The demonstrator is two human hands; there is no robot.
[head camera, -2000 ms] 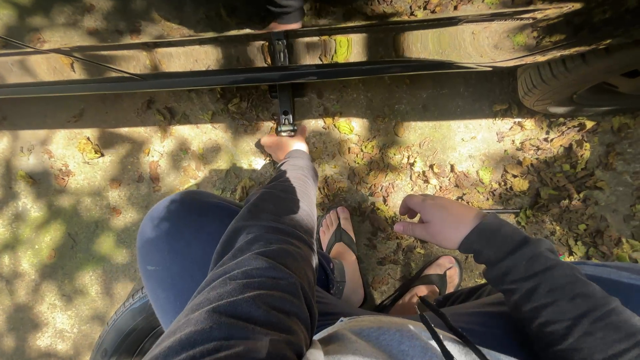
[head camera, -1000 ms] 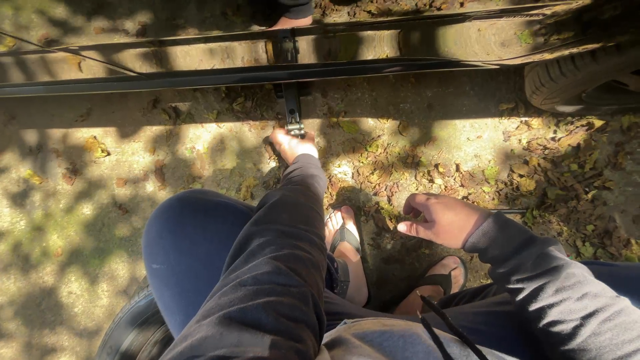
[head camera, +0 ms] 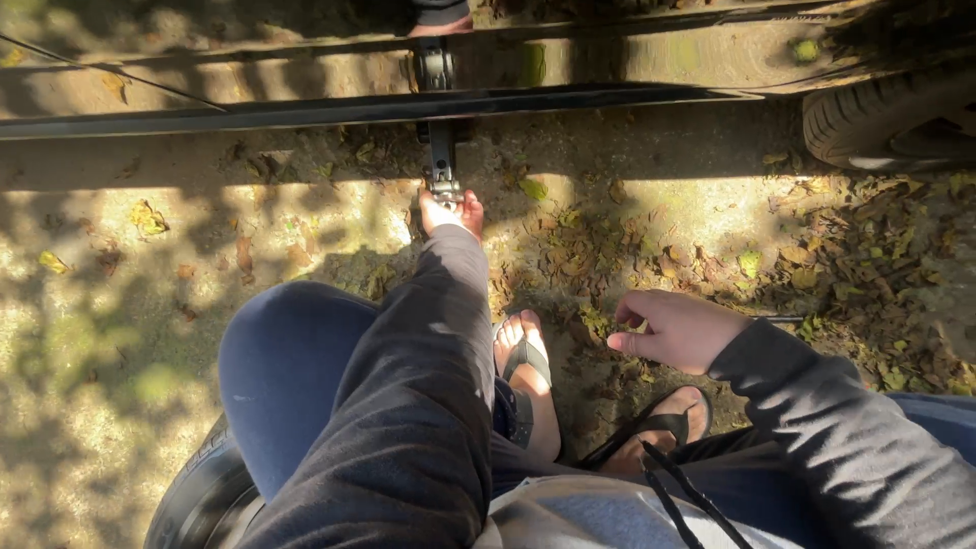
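My left hand [head camera: 451, 213] is stretched forward at the near end of a dark metal car jack [head camera: 442, 152], its fingers around the metal end fitting. The jack's far part reaches beneath the sill of a car [head camera: 328, 101], whose glossy side mirrors the jack and a hand. My right hand [head camera: 659, 332] hangs above the leafy ground by my sandalled feet, fingers loosely curled and apart, with nothing in it. Just beyond its wrist, a thin metal rod [head camera: 778, 319] lies on the ground, partly hidden by my right sleeve.
One of the car's wheels [head camera: 862, 126] stands at the upper right. A loose tire [head camera: 191, 488] is at the lower left beside my knee, partly under my leg. Fallen leaves [head camera: 579, 252] lie across the concrete ground [head camera: 99, 320]. My sandalled feet are between my two arms.
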